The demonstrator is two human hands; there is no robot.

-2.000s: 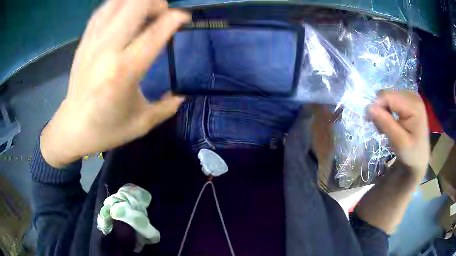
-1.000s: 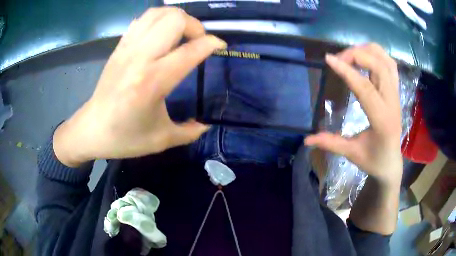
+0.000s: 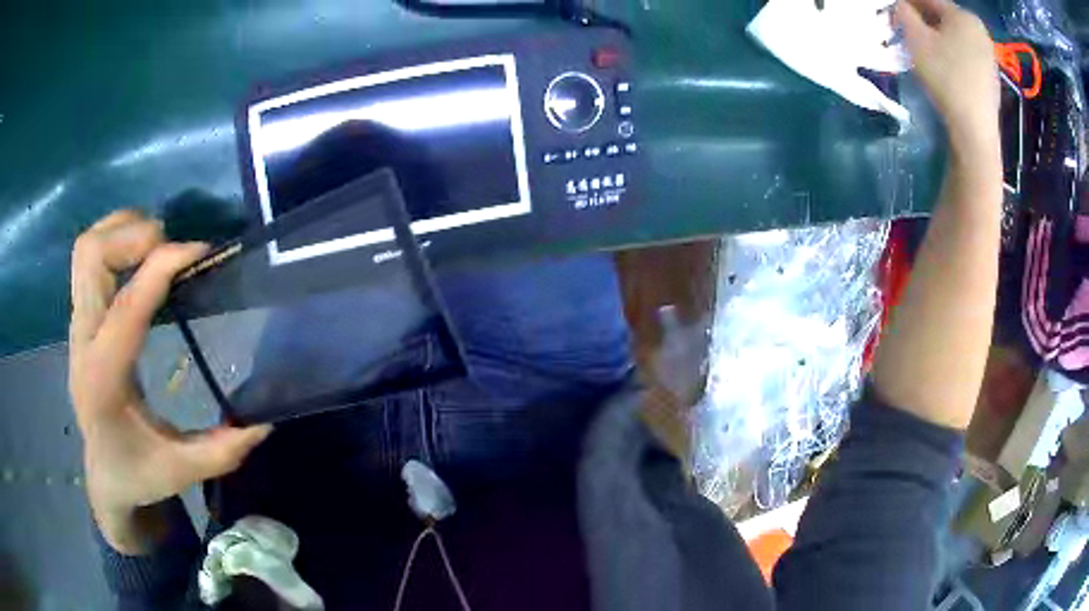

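My left hand [image 3: 149, 382] holds the clear front lens panel [image 3: 322, 316] with a black border by its left edge, tilted over my lap and overlapping the bench edge. The black handheld display unit [image 3: 585, 167] lies face up on the bench behind the panel, its screen [image 3: 394, 143] framed by a silver-white border, with a round dial [image 3: 574, 103] on the right. My right hand [image 3: 949, 48], partly cut off by the top edge, is on a white work glove [image 3: 824, 42] at the bench's right; its fingertips seem to pinch the cloth.
The glossy green bench top [image 3: 699, 155] spans the upper view. A black cord [image 3: 514, 10] lies behind the unit. A red-orange-handled tool [image 3: 1019, 67] is at the far right. Clear packaging [image 3: 776, 358] is heaped beside my right leg. Cardboard [image 3: 1015, 477] is at lower right.
My left hand has moved left and tilted the panel. My right hand has let go of the panel and reached up right to the white glove. More of the bench and the unit now show.
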